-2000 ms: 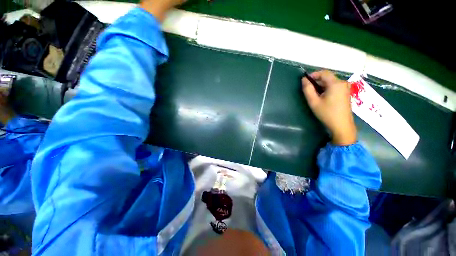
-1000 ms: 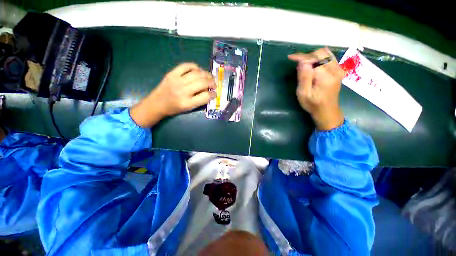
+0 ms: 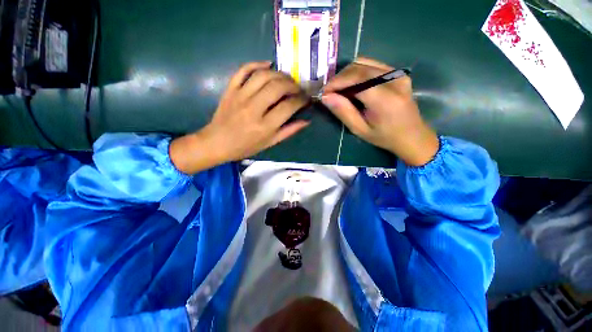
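Observation:
An opened phone (image 3: 306, 40) lies on the dark green mat in front of me, its near end under my fingertips. It shows a white and silver inside, a yellow stripe and a dark strip. My left hand (image 3: 263, 110) has its fingertips at the phone's near left end; whether it grips the phone is hidden. My right hand (image 3: 376, 107) holds a thin dark tool (image 3: 373, 82) like a pen, its tip at the phone's near end. What the tip touches is too small to tell.
A white sheet (image 3: 548, 81) with clustered red specks lies at the far right. A black ribbed box (image 3: 49, 42) with a white label and cables stands at the far left. A pale seam line crosses the green mat (image 3: 169, 45). Another person's blue sleeve (image 3: 32, 214) shows at the left edge.
The view has tilted down. My right hand has come left with the tool from near the white sheet to the phone's near end. My left hand has moved closer to that end.

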